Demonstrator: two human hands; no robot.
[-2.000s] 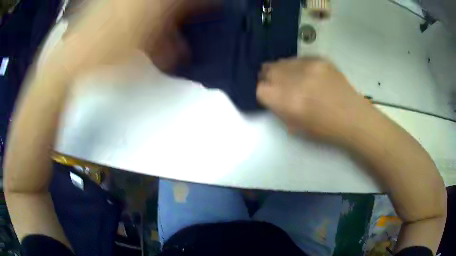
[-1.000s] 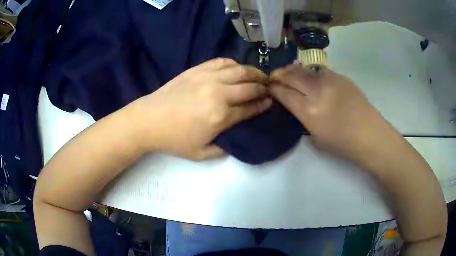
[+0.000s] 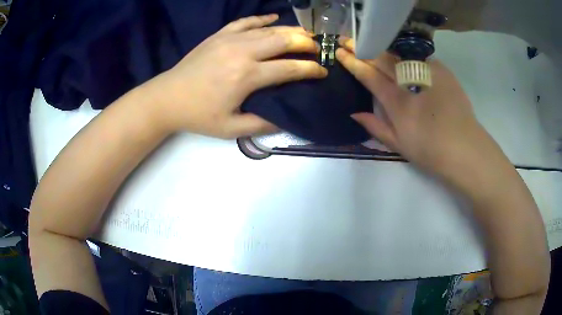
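Observation:
A dark navy garment piece [image 3: 308,107] lies on the machine bed under the presser foot [image 3: 328,50]. My left hand [image 3: 240,77] lies on the cloth to the left of the foot, fingertips close beside it, thumb at the cloth's lower edge. My right hand [image 3: 419,101] is on the cloth to the right of the foot, fingers by the needle area, thumb on the cloth's right part. Both hands are bare and hold the cloth down. The cloth beneath the fingers is hidden.
The white machine head [image 3: 385,24] hangs above, with a cream ribbed knob [image 3: 413,74] over my right hand. More navy cloth [image 3: 92,49] spreads at upper left. A slide cover's rounded end [image 3: 256,147] shows below the cloth. The white table [image 3: 296,209] curves in front.
My hands have moved up and sit on either side of the presser foot. The cloth has moved up with them, uncovering the slide cover. The head view has also shifted a little.

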